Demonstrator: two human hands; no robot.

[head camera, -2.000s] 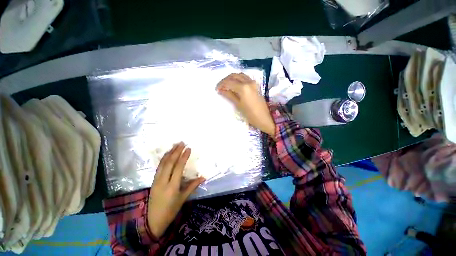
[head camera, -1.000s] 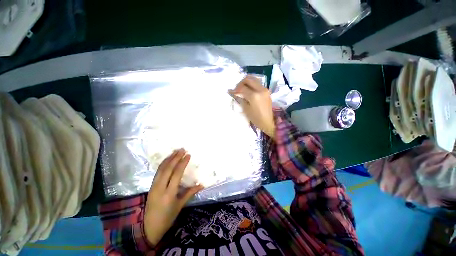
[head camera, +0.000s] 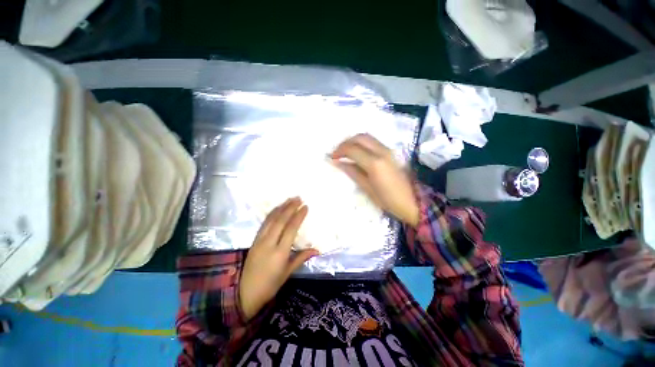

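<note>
An off-white panel (head camera: 287,165) lies on a stack of clear plastic bags (head camera: 215,208) in front of me. Strong glare washes out most of its face and edges. My left hand (head camera: 279,247) rests on the panel's lower left part, thumb apart from the fingers. My right hand (head camera: 375,175) is on the panel's upper right part, its fingertips close together against the surface. Glare hides whether a wipe is between them.
Leaning panel stacks stand at the left (head camera: 122,186) and far right (head camera: 614,179). Crumpled white wipes (head camera: 463,115) and a whitish bottle (head camera: 485,183) with its lid open lie right of the bags. Bagged panels (head camera: 495,29) are beyond the metal rail (head camera: 151,72). A person's pink sleeve (head camera: 600,287) shows lower right.
My right hand has moved inward and slightly down across the panel. My left hand stays at the lower left part. The view has shifted left, showing more of the left stack.
</note>
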